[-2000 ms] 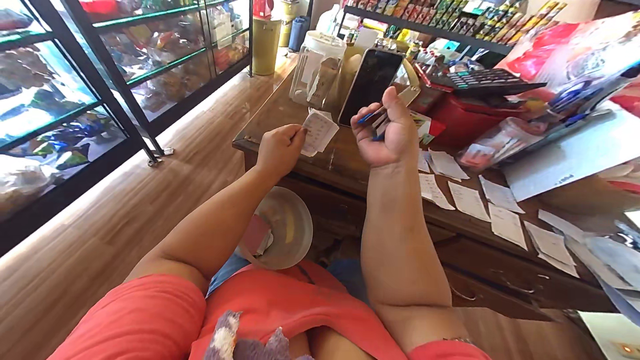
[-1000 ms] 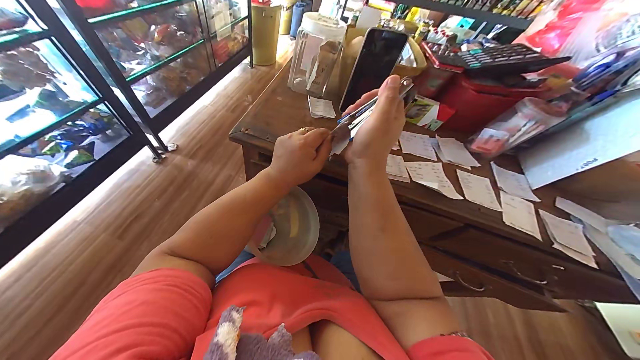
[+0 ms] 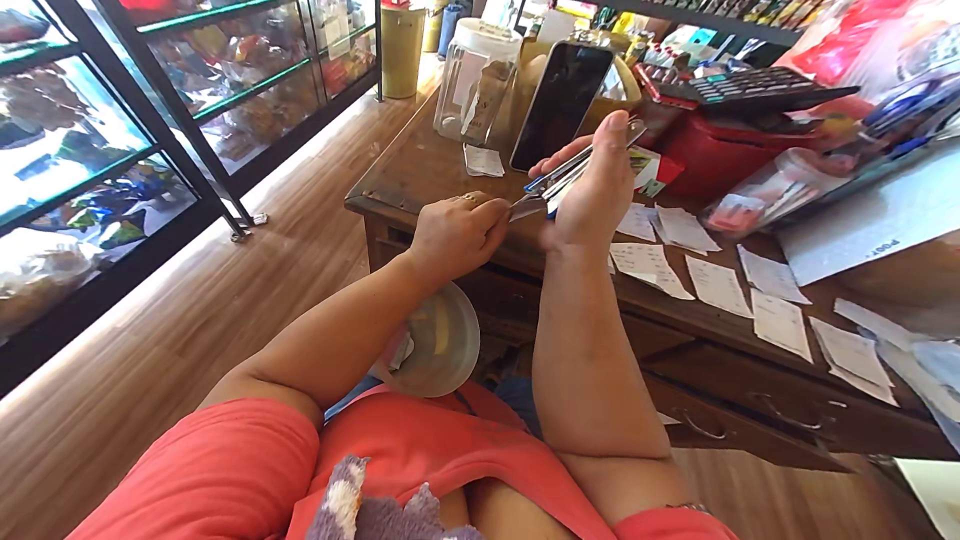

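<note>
My right hand (image 3: 600, 180) is raised over the desk's front edge, its fingers closed around a bundle of slim items (image 3: 566, 172), among them a blue pen and shiny metal parts that may be scissors. My left hand (image 3: 461, 232), with a ring on one finger, pinches the low end of a thin flat piece (image 3: 527, 206) that reaches toward the bundle; its kind is unclear. Behind my hands, a small stack of paper slips (image 3: 484, 161) lies by a clear plastic jar (image 3: 480, 82) and a leaning smartphone (image 3: 562, 105). A round translucent tub (image 3: 457, 341) holding paper sits below my left forearm.
Rows of written paper slips (image 3: 718, 285) lie along the wooden desk (image 3: 405, 169). A calculator (image 3: 757, 88) rests on a red container (image 3: 727, 154), near a plastic cup of pens (image 3: 787, 187) and a white box (image 3: 885, 210). Glass display shelves (image 3: 247, 90) stand at left.
My left hand has let go of the paper slips it held two seconds ago; they lie on the desk by the jar. It has moved right, toward the bundle in my right hand.
</note>
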